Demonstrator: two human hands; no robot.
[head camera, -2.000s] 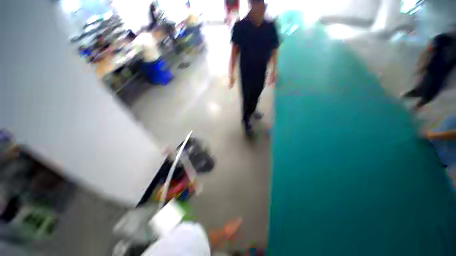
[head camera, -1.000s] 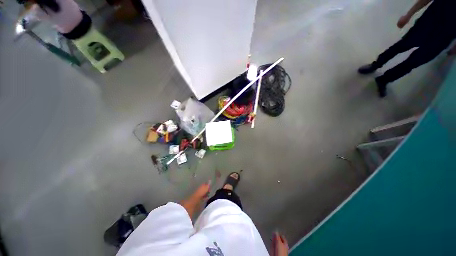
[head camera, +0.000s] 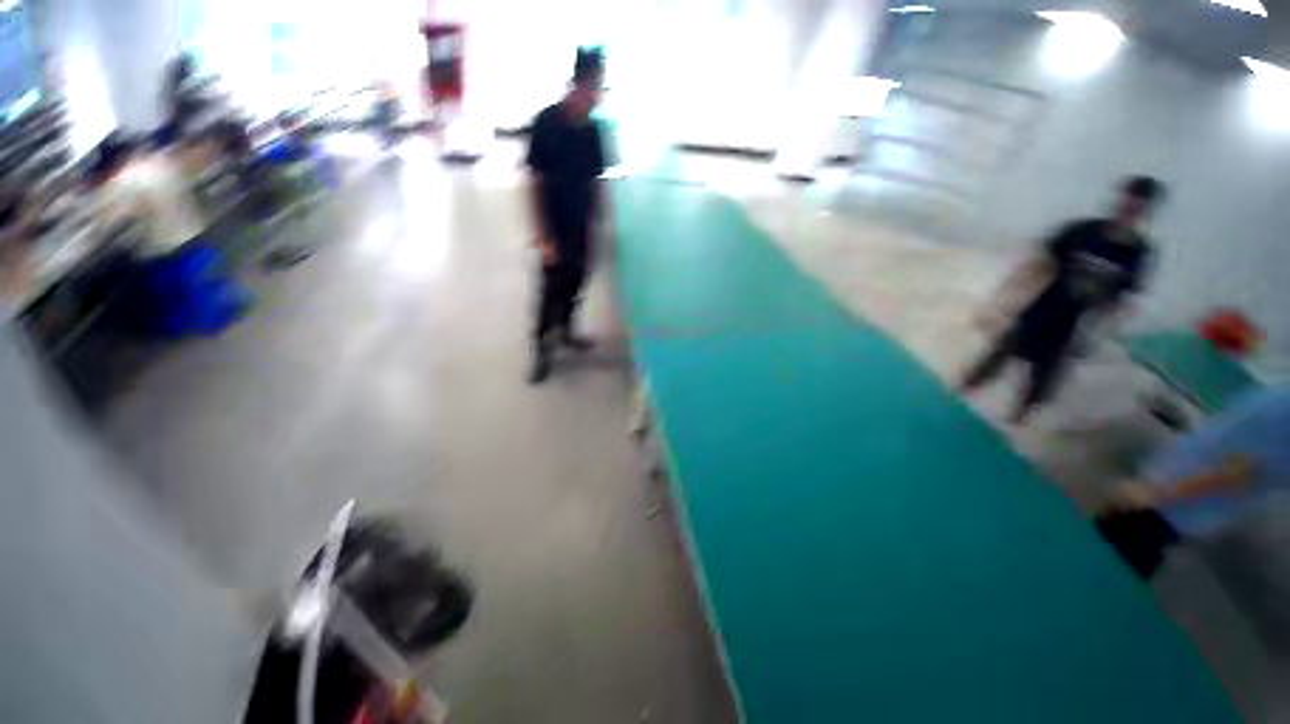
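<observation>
The long green-topped worktable runs from the bottom right of the picture up towards the bright windows. A faint seam crosses its top near the far part. Its left edge shows as a thin pale line, with parts of the frame below it. Neither of my hands is in the picture. The picture is blurred.
A person in dark clothes stands left of the table. Another is on its right, and one in light blue is nearer. Black coiled cable and a white strip lie lower left by the pillar. A separate green table is far right.
The view has risen from the floor back to the worktable. My hands, which hung at the bottom of the picture a second ago, have gone out of view.
</observation>
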